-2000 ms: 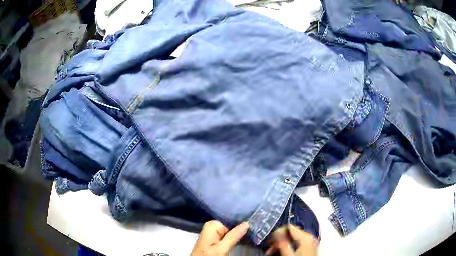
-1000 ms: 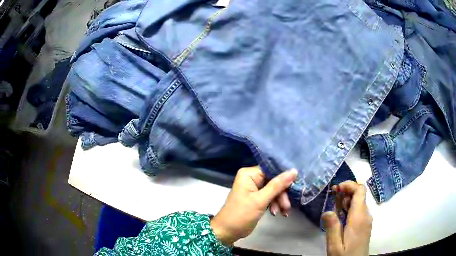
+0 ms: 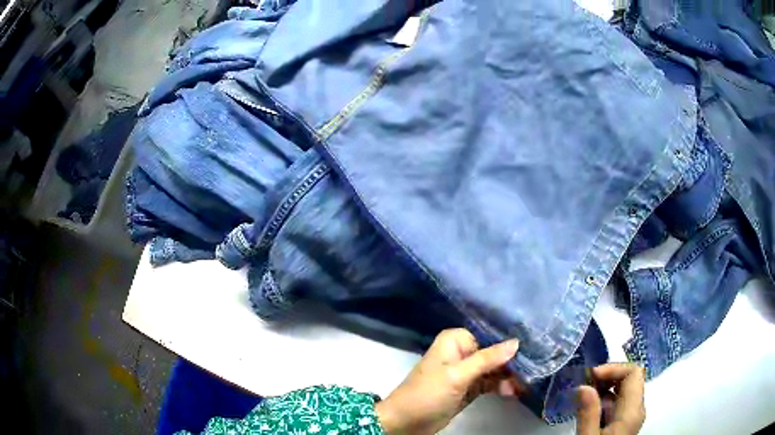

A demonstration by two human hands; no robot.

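Observation:
A blue denim garment (image 3: 501,170) lies spread over the heap, with yellow-tan seam stitching at its upper left. Its front placket (image 3: 586,285) runs down the right edge, with small metal dots, to a corner near my hands. My left hand (image 3: 455,374), in a green patterned sleeve, pinches the hem just left of that corner between thumb and fingers. My right hand (image 3: 613,399) is at the lower right, thumb and fingers curled close together beside a darker denim edge below the corner. Whether it holds a tool or cloth is unclear; the picture's bottom edge cuts it off.
More denim (image 3: 204,161) is heaped at the left. A stitched denim cuff (image 3: 659,319) and other denim lie at the right. The white table (image 3: 204,314) has a curved front edge, with a blue bin (image 3: 200,399) beneath. A pale tub or cloth (image 3: 115,110) is at the upper left.
Since two seconds ago, the view has shifted and more of my left arm shows. Since one second ago, both hands and the garment corner sit lower in view; my left hand keeps its pinch.

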